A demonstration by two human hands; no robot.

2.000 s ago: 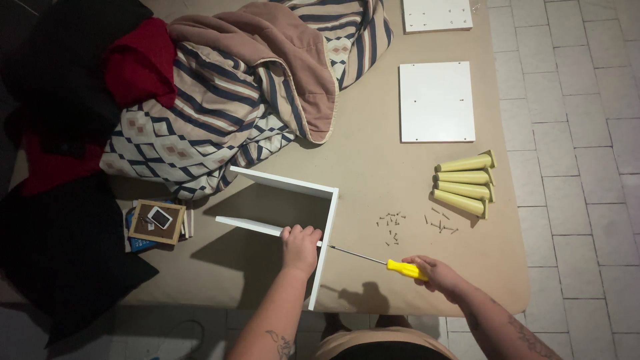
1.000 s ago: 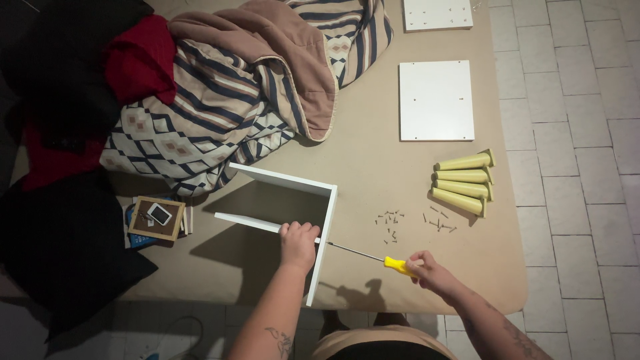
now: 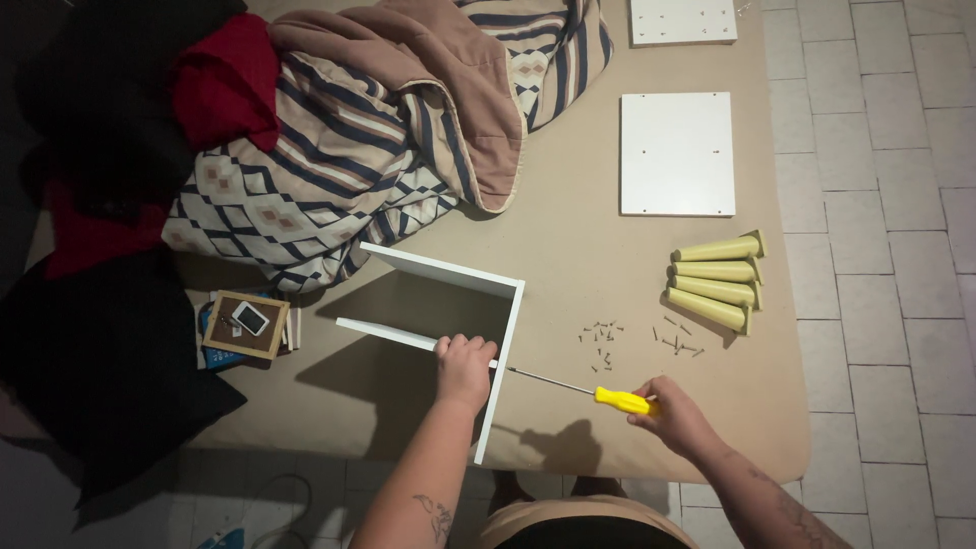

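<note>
My left hand [image 3: 463, 371] grips the middle white panel [image 3: 387, 331] where it meets a longer white panel [image 3: 501, 366] at a right angle. Another white panel [image 3: 442, 270] joins the long panel's far end. My right hand [image 3: 671, 412] holds the yellow handle of a screwdriver [image 3: 621, 399], its shaft pointing left with the tip at the long panel's outer face, near my left hand. Small screws [image 3: 602, 332] lie in a loose group right of the panels, and longer screws [image 3: 677, 345] lie beside them.
Several pale yellow-green tapered legs [image 3: 717, 271] lie at the right, below a flat white board [image 3: 677, 155]. Another drilled board [image 3: 683, 20] is at the top. A crumpled patterned blanket [image 3: 320, 152], a black pillow [image 3: 99, 366] and a wooden frame [image 3: 281, 328] bearing a white device [image 3: 250, 319] are on the left.
</note>
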